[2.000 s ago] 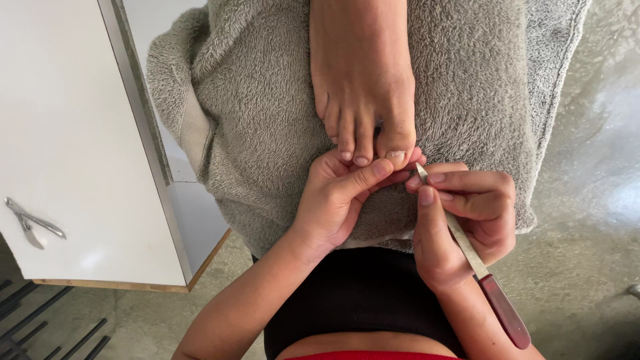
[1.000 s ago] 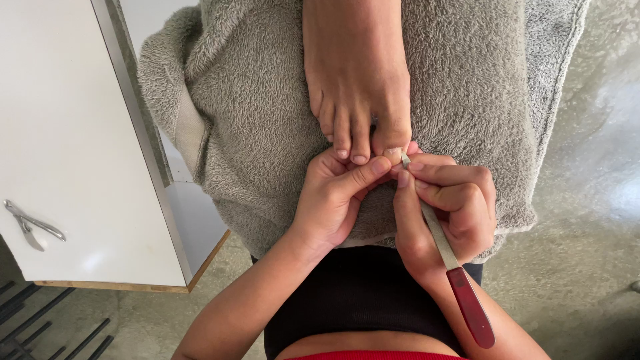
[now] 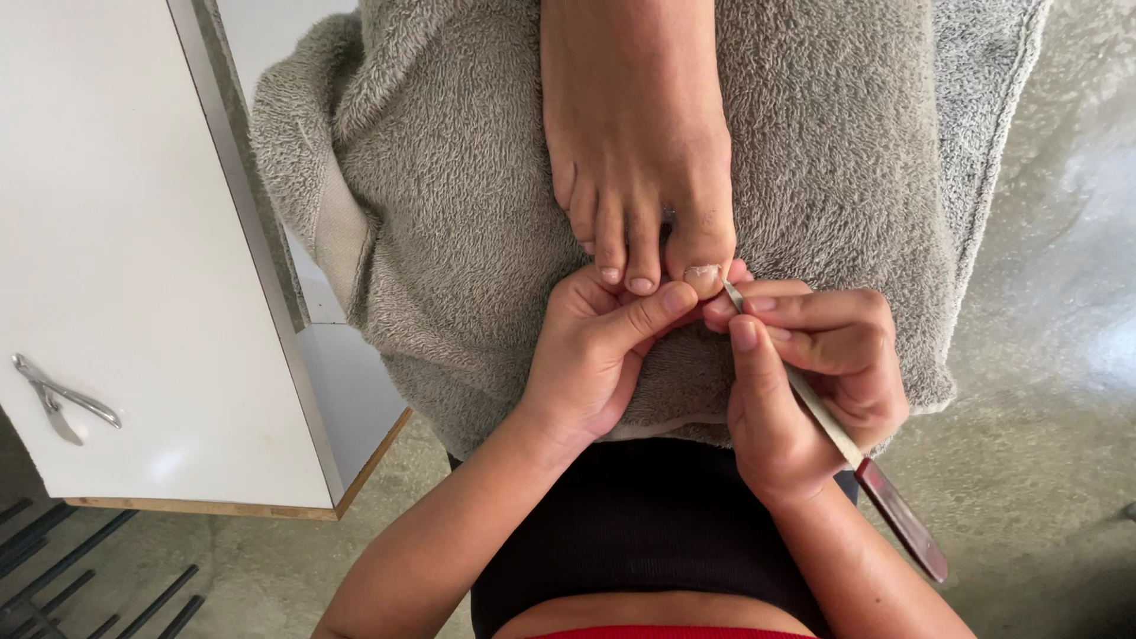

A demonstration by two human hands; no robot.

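Another person's bare foot (image 3: 635, 115) rests on a folded grey towel (image 3: 461, 177), toes pointing toward me. My left hand (image 3: 603, 346) holds the big toe (image 3: 703, 240) from below, its thumb near the toe tip. In my right hand (image 3: 816, 373) is a slim metal nail tool (image 3: 830, 428) with a dark red handle, pinched near its pointed end. That tip touches or nearly touches the outer side of the big toenail (image 3: 703, 279), whose surface near the cuticle looks whitish and rough. The fingertips under the toe are partly hidden.
On the left stands a white table (image 3: 133, 222) with metal cuticle nippers (image 3: 67, 399) lying near its front corner. Dark metal bars (image 3: 98, 555) show at the lower left, above a concrete floor (image 3: 1021, 426).
From one second ago, the tool's tip has moved from the front edge of the big toenail to its outer side. My left hand keeps its hold on the toe.
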